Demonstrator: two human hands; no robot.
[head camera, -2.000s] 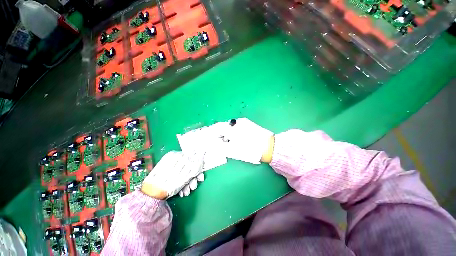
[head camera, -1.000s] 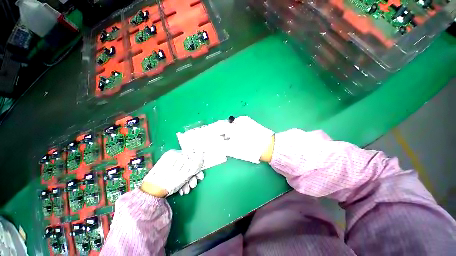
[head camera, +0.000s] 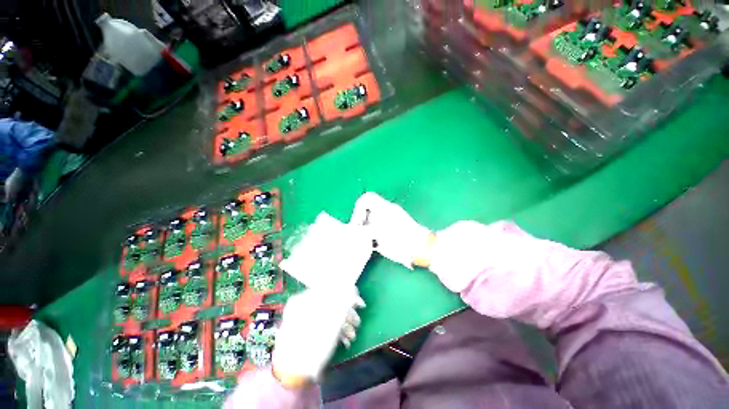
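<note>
My left hand (head camera: 316, 327), in a white glove, holds a white paper slip (head camera: 329, 249) above the green mat. My right hand (head camera: 398, 232), also gloved, is closed at the slip's right edge on a small dark-tipped thing, seemingly a marker (head camera: 375, 244). Most of the marker is hidden by the fingers. White glove and white paper blend, so the finger outlines are hard to tell. The near clear tray (head camera: 209, 268) lies left of my hands, with pairs of green circuit boards (head camera: 229, 279) on red-orange lining.
A far tray (head camera: 344, 52) with single boards lies beyond, on the dark green belt. A tall stack of filled trays (head camera: 559, 132) stands at the upper right. A white bottle (head camera: 128, 46) is behind. A person's blue sleeve (head camera: 24, 140) and a crumpled white cloth (head camera: 40, 363) show at left.
The view has swung left, shifting the trays rightward in the picture. My left hand and the slip are tilted more upright. My right hand has turned, and the dark tip now points lower.
</note>
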